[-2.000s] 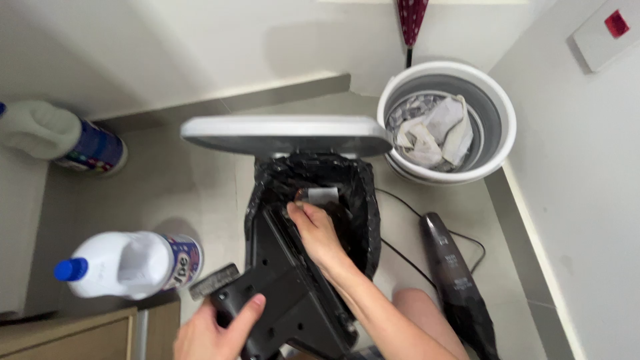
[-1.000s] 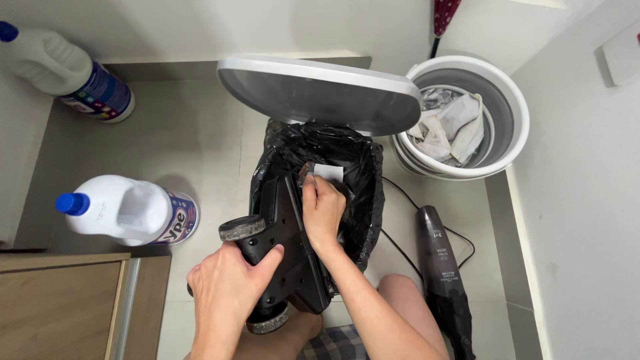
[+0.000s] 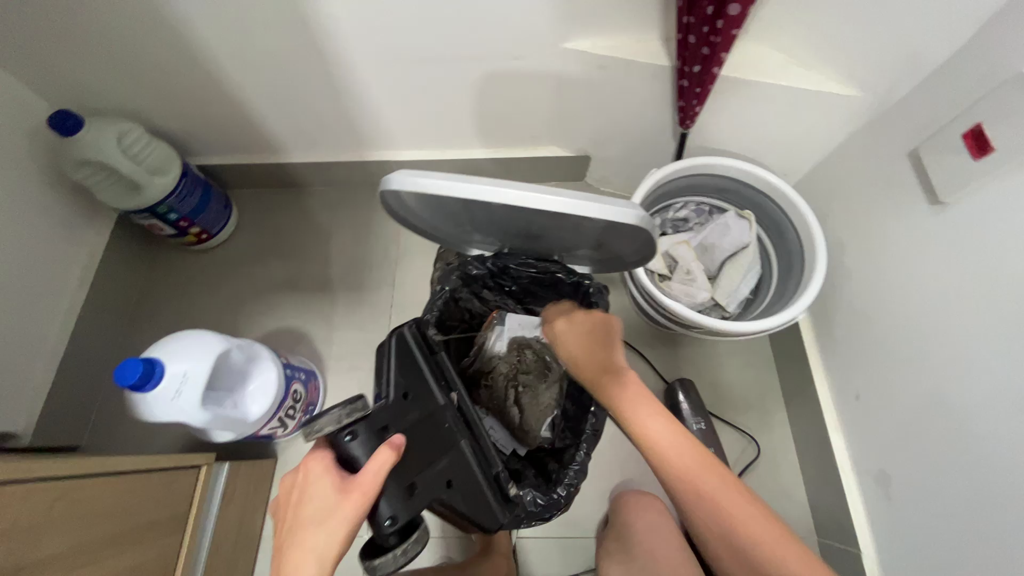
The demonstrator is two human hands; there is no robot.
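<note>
My left hand point(image 3: 336, 488) grips a black vacuum cleaner floor head point(image 3: 432, 432) by its neck, between two wheels. The head is tilted, its long edge over the left rim of a trash bin lined with a black plastic bag point(image 3: 588, 448). Grey dust and hair point(image 3: 524, 388) lie in the bag with some white paper point(image 3: 520, 326). Above the bag's right side is my right hand point(image 3: 588, 340), blurred, its fingers curled; whether it pinches anything is not clear, though a thin strand shows near the floor head. The bin's grey lid point(image 3: 520, 224) stands raised behind.
A white bucket point(image 3: 812, 256) with cloths point(image 3: 708, 264) stands at right, below a folded dotted umbrella point(image 3: 708, 56). A dark handheld vacuum point(image 3: 696, 420) with a cord lies right of the bin. Two detergent jugs point(image 3: 192, 384) point(image 3: 136, 172) are at left, a wooden cabinet point(image 3: 96, 512) at lower left.
My right hand has moved off the floor head, to the right over the bag. The dust in the bag now shows. My left hand still holds the floor head, which has shifted left from the bin's middle.
</note>
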